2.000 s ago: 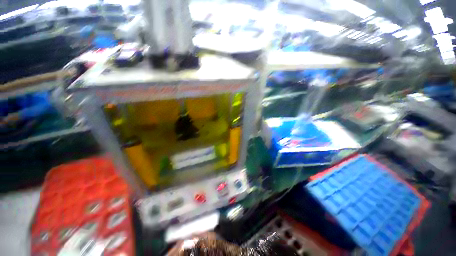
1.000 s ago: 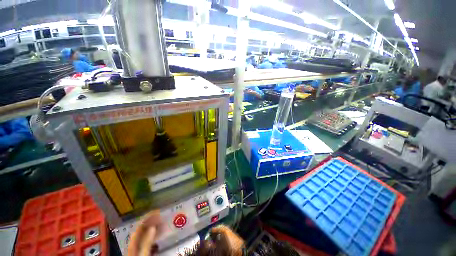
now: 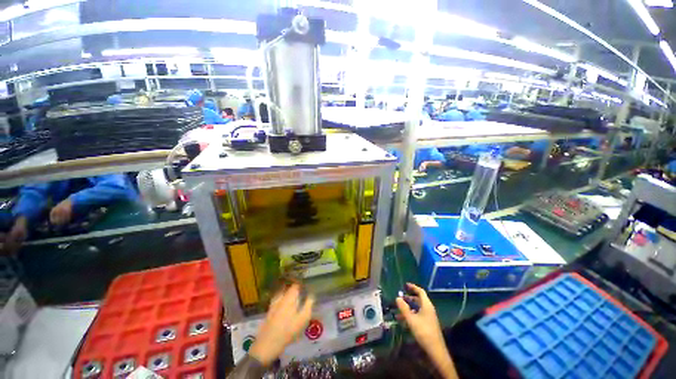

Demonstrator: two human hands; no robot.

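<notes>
The pneumatic press (image 3: 293,166) stands in front of me. Behind its yellow window, a black press head (image 3: 301,207) hangs above a pale fixture (image 3: 326,265) with a dark ring. My left hand (image 3: 282,322) is blurred before the window's lower left edge, above the front panel; its fingertips are unclear. My right hand (image 3: 421,314) is beside the panel's right end, fingers bent, with a small dark thing with a pale spot at the fingertips; whether it is gripped is unclear. The red tray (image 3: 159,296) at left has square parts (image 3: 167,334) in some pockets.
A blue control box (image 3: 478,274) with a clear upright tube (image 3: 480,196) stands right of the press. A blue tray (image 3: 571,329) lies on red at lower right. A white sheet is at far left. Blue-sleeved arms (image 3: 96,196) of a person work behind, at left.
The view has shifted, so the press sits further right than a second ago. My right hand has come into clear view right of the panel. A dark ring now shows on the fixture.
</notes>
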